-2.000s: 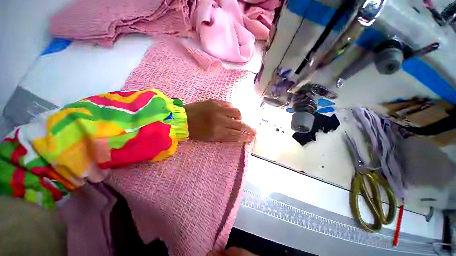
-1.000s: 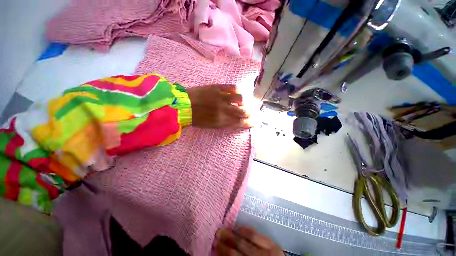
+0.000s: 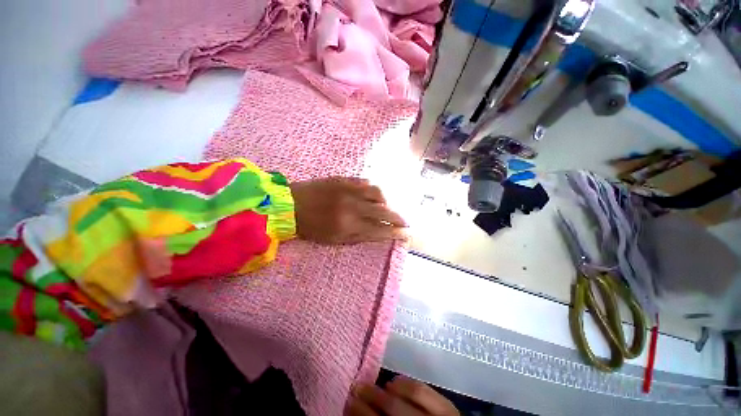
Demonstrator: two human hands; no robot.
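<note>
A pink crinkled garment panel (image 3: 317, 301) runs from beneath the bright needle area down over the table's front edge. My left hand (image 3: 345, 213), in a colourful sleeve, lies flat on the panel with its fingertips at the right edge, a little below and left of the glowing needle. My right hand (image 3: 402, 398) is at the bottom edge of the picture, partly cut off, with its fingers at the panel's lower right edge. The sewing machine (image 3: 561, 97) stands to the right; glare hides the presser foot and needle.
Pink cut pieces (image 3: 203, 41) lie behind the panel. Black scraps (image 3: 512, 207) lie right of the needle. Brass-handled shears (image 3: 601, 313), grey-white strips (image 3: 621, 236) and a red stick (image 3: 651, 357) lie further right. A ruler scale (image 3: 504, 357) runs along the front edge.
Against one second ago, my left hand has moved down and slightly left on the panel. My right hand has come into view since two seconds ago and stays at the panel's lower edge.
</note>
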